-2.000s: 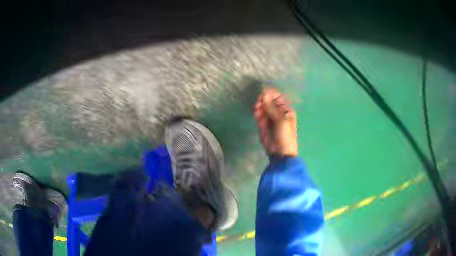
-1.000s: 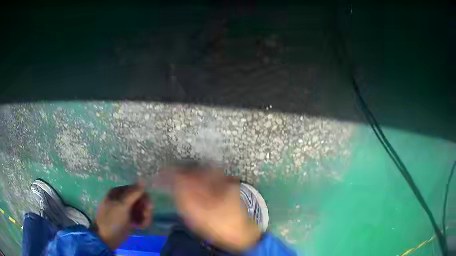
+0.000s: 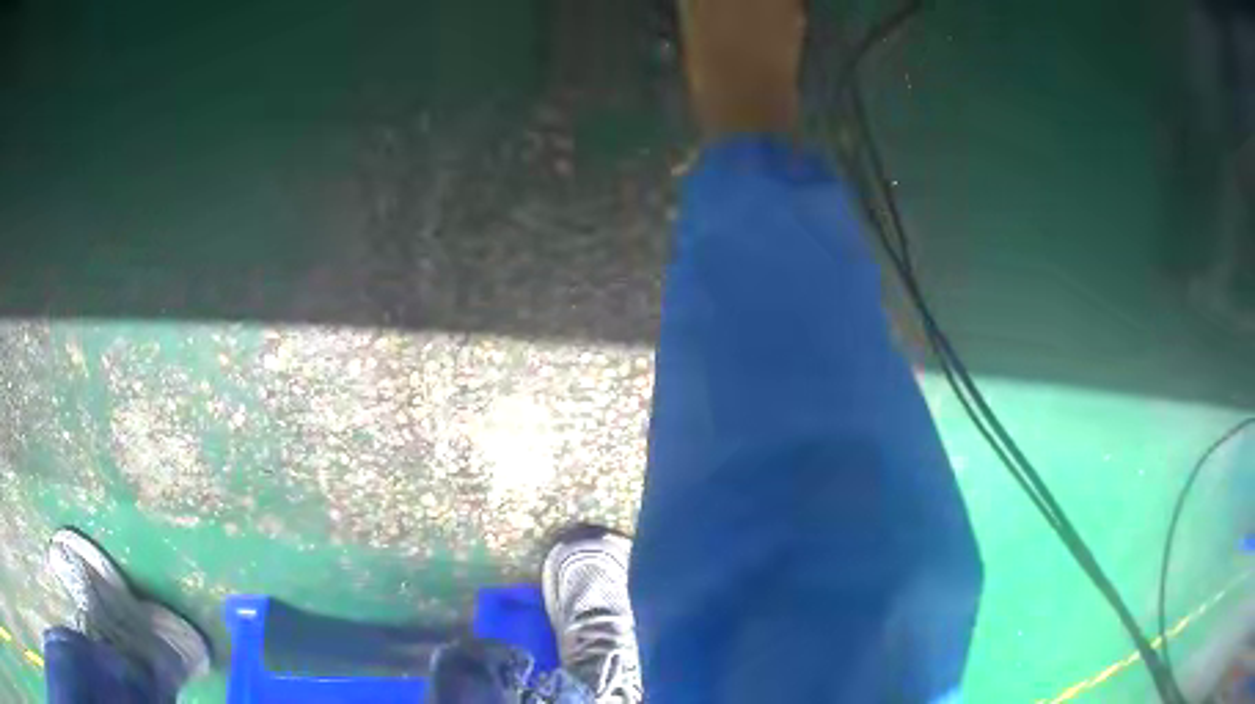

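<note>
My right arm in a blue sleeve reaches up through the picture, right of centre. Only the wrist and perhaps the base of my right hand [image 3: 743,69] show at the top edge. The fingers are cut off, so I cannot see whether they hold anything. My left hand is out of the picture. No work piece is in view. A blue plastic stool [image 3: 330,692] stands at the bottom left, between my two grey shoes, the left one [image 3: 117,605] and the right one [image 3: 592,605].
The green floor [image 3: 1087,481] has a worn, speckled patch [image 3: 344,426] and a dark shadow across its upper part. Thin black cables [image 3: 963,385] run from the top centre down to the lower right. A yellow floor line [image 3: 1115,670] shows at the lower right.
My right hand has moved from the lower middle up to the top edge, arm stretched out. My left hand, seen a second ago at the lower left, has left the picture.
</note>
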